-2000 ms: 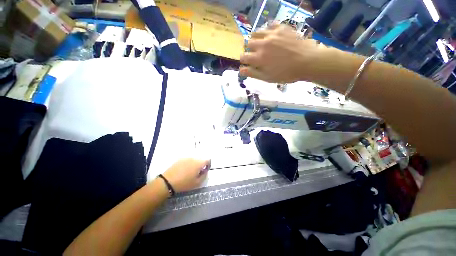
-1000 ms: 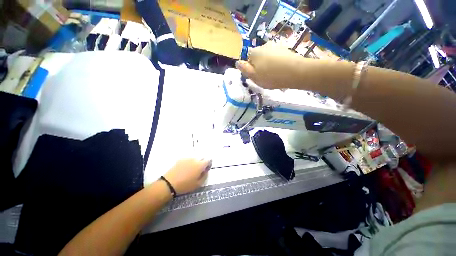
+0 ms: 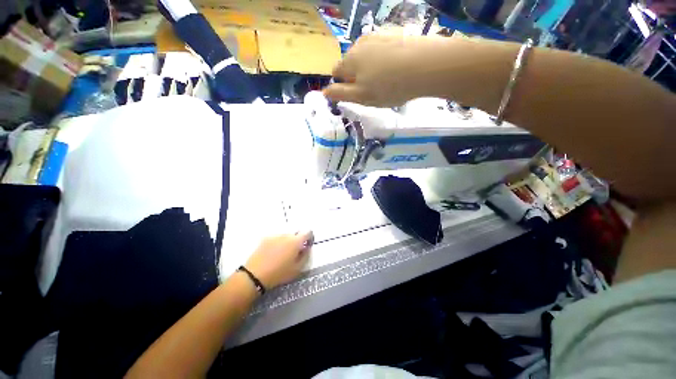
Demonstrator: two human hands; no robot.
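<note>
A white JACK sewing machine (image 3: 415, 152) with a blue stripe stands on the white table. My right hand (image 3: 378, 70) is raised at the top of the head's left end, its fingers bent; what the fingertips touch or hold cannot be told. My left hand (image 3: 280, 259) rests on the table near the ruler edge, fingertips together; anything between them is too small to see. A dark leaf-shaped piece (image 3: 406, 209) lies right of the needle area (image 3: 337, 181). Dark fabric panels (image 3: 137, 285) lie left of my left hand.
Small dark snips (image 3: 459, 205) lie right of the leaf-shaped piece. A narrow dark strip (image 3: 225, 170) crosses the table. Behind stand a rolled dark fabric (image 3: 215, 55) and cardboard (image 3: 296, 48). A box (image 3: 37, 63) is at far left. Dark cloth (image 3: 482, 285) lies below the table edge.
The camera view has shifted and tilted a little. My right hand stays at the machine head's top with small changes in finger position. My left hand has stayed in place on the table.
</note>
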